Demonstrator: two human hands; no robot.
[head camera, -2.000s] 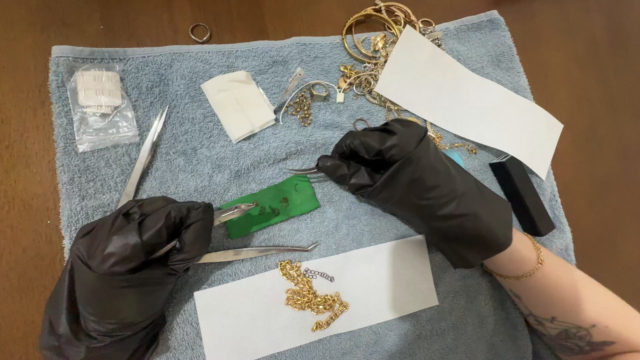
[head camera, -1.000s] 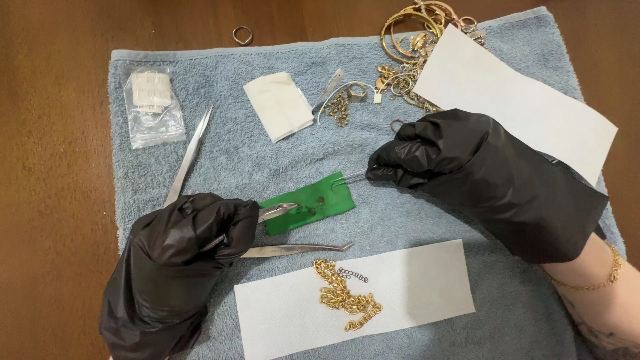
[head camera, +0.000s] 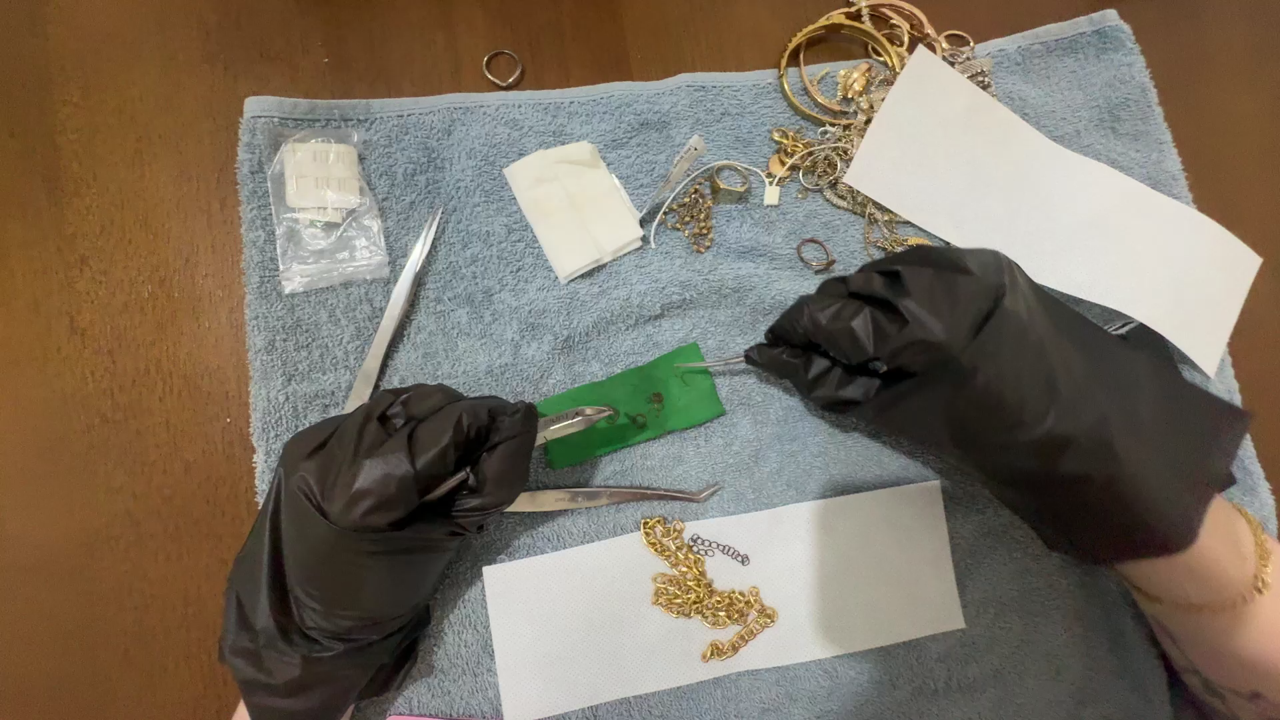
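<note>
My left hand (head camera: 400, 510), in a black glove, grips a pair of metal pliers (head camera: 575, 420) whose tips lie over the green strip (head camera: 690, 390). Small dark rings (head camera: 655, 402) rest on that strip. My right hand (head camera: 880, 330), also gloved, pinches a thin pointed metal tool, probably tweezers (head camera: 725, 361), with its tip above the strip's right end. Bent-tip tweezers (head camera: 610, 496) lie beside my left hand, and straight tweezers (head camera: 395, 310) lie just beyond it. A gold chain (head camera: 705, 595) and a short dark chain (head camera: 720, 548) are on a white sheet (head camera: 560, 640).
Everything but one ring (head camera: 502, 68) on the wooden table (head camera: 120, 300) is on or over a blue towel (head camera: 480, 340). Bangles (head camera: 800, 70) and chains are piled at the top right, partly under a white sheet (head camera: 1050, 200). A plastic bag (head camera: 330, 240) and folded cloth (head camera: 575, 210) lie further left.
My right hand has moved a little back from the strip, uncovering a small ring on the towel. The pliers remain in my left hand. The view has shifted.
</note>
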